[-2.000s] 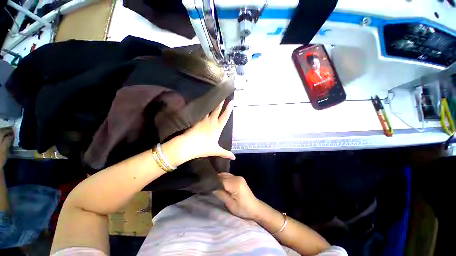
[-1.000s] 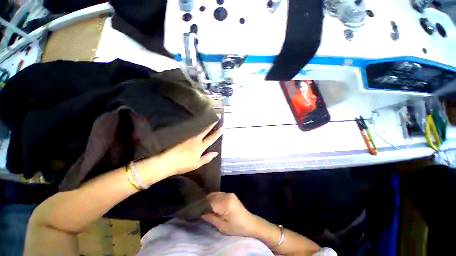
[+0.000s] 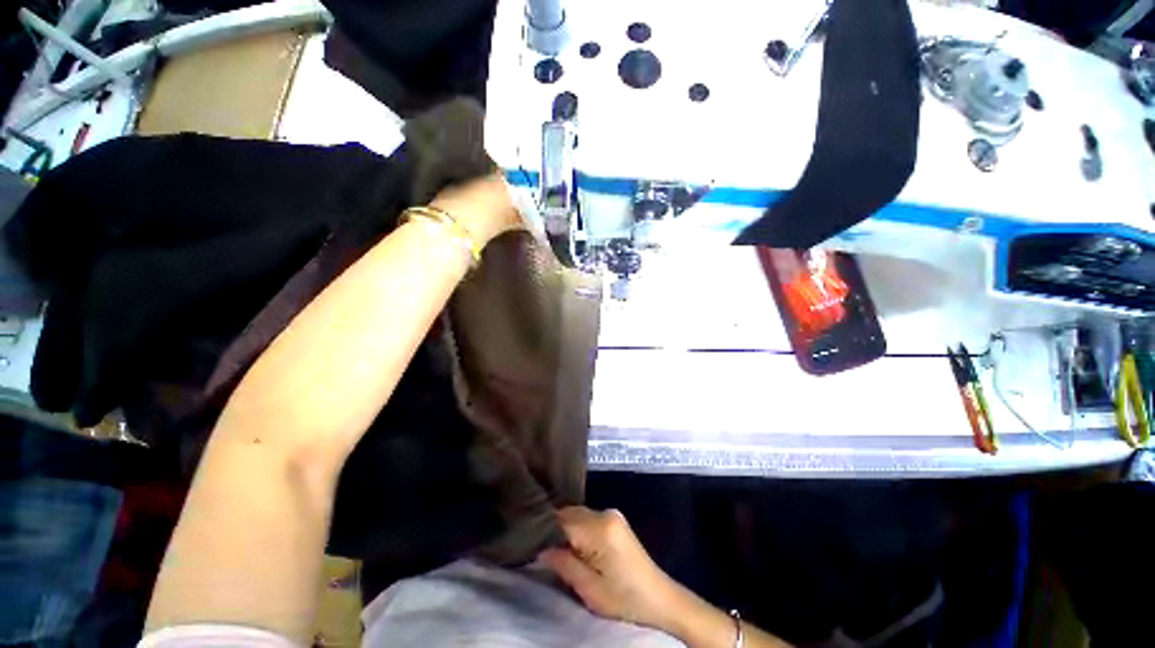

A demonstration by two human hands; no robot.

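Observation:
A black and dark brown garment [image 3: 507,342] lies over the table left of the needle area and hangs towards the lap. My left hand [image 3: 484,205] is at the garment's far part, beside the machine's needle end; its fingers are hidden by cloth and the machine. My right hand [image 3: 602,553] grips the garment's near edge below the table's front edge. A straight brown strip of the garment [image 3: 576,380] runs between the hands. The presser foot area [image 3: 589,262] is at the strip's far end; whether cloth is under the foot cannot be told.
The white sewing machine [image 3: 709,127] has a black cloth strip [image 3: 868,127] draped over it. A phone [image 3: 830,317], an orange-dark tool [image 3: 973,399] and yellow-handled snips [image 3: 1131,399] lie to the right. A cardboard sheet [image 3: 222,86] is at the far left.
My left hand has moved from flat on the garment near the table front to its far part by the machine head. My right hand still grips the near edge. The view has shifted.

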